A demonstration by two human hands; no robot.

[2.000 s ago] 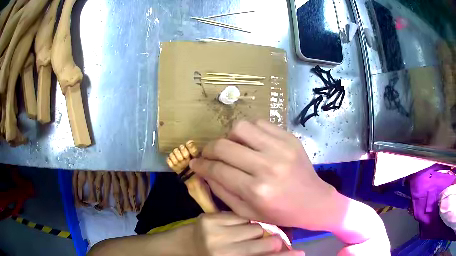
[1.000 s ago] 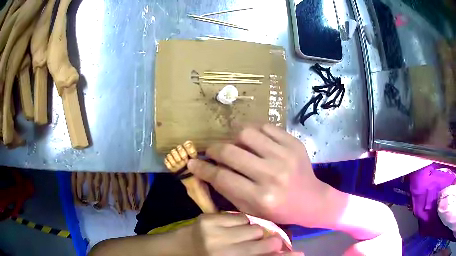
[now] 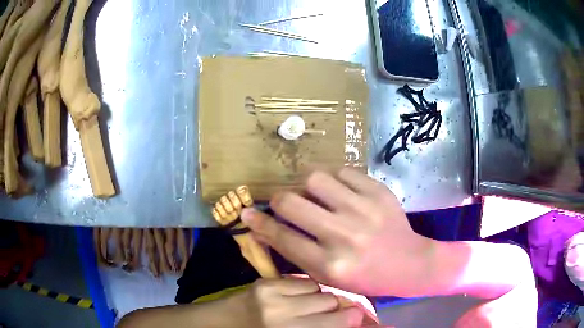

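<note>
A tan model leg (image 3: pixel 257 255) is held at the table's near edge, its toes pointing up and left beside the cardboard's lower left corner. My left hand (image 3: pixel 298 302) is closed around its lower part. A black strap (image 3: pixel 238 229) crosses the foot behind the toes, and a dark part of it runs right under my right hand's fingers. My right hand (image 3: pixel 349 230) is bare, with thumb and index finger at the strap on the foot's right side; its grip is partly hidden.
A cardboard pad (image 3: pixel 224 128) carries pale sticks (image 3: pixel 298 104) and a white pot (image 3: pixel 292 127). Black straps (image 3: pixel 419 118) and a phone (image 3: pixel 408 41) lie right. Tan legs (image 3: pixel 80 96) are piled left; more stand in a blue-edged bin (image 3: pixel 89 256) below. A reflective panel (image 3: pixel 525 128) is at right.
My right hand has drawn slightly right and away from the cardboard, fingers staying at the strap. The strap now stands looser around the foot. My left hand keeps its hold.
</note>
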